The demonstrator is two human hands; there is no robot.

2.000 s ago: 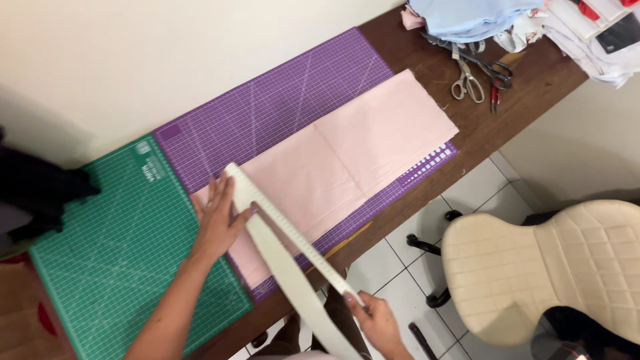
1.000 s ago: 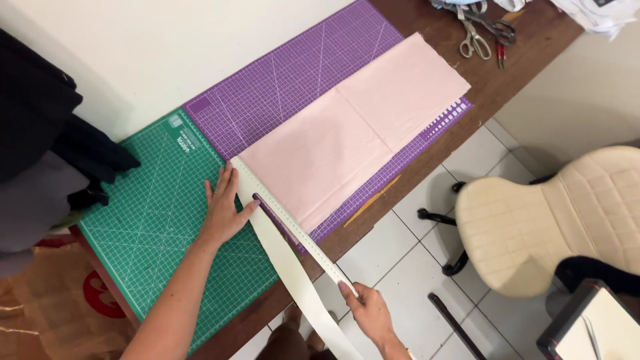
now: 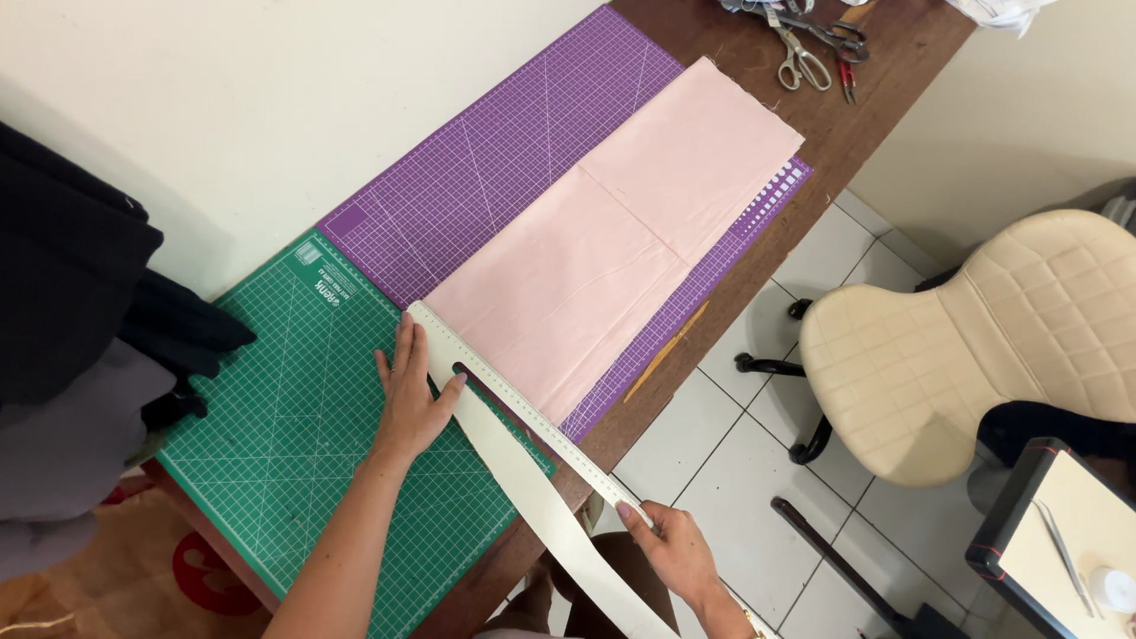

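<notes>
Folded pink fabric [image 3: 612, 240] lies flat on a purple cutting mat [image 3: 497, 133]. A long white ruler with a curved arm [image 3: 524, 461] lies along the fabric's near-left end, covering that edge. My left hand [image 3: 414, 390] presses on the ruler near its corner, fingers apart, over the green cutting mat [image 3: 293, 444]. My right hand [image 3: 667, 543] grips the straight arm of the ruler near its lower end, past the table's front edge. The curved arm runs down between my hands.
Metal scissors [image 3: 801, 67], dark-handled scissors [image 3: 839, 37] and red thread snips [image 3: 848, 80] lie at the table's far end. Dark cloth [image 3: 71, 266] hangs at the left. A cream chair [image 3: 958, 355] and a tray with tweezers [image 3: 1056, 541] stand at the right.
The ruler, which lay over part of the pink fabric two seconds ago, now lies along its end. Both hands have moved with it. The view has shifted.
</notes>
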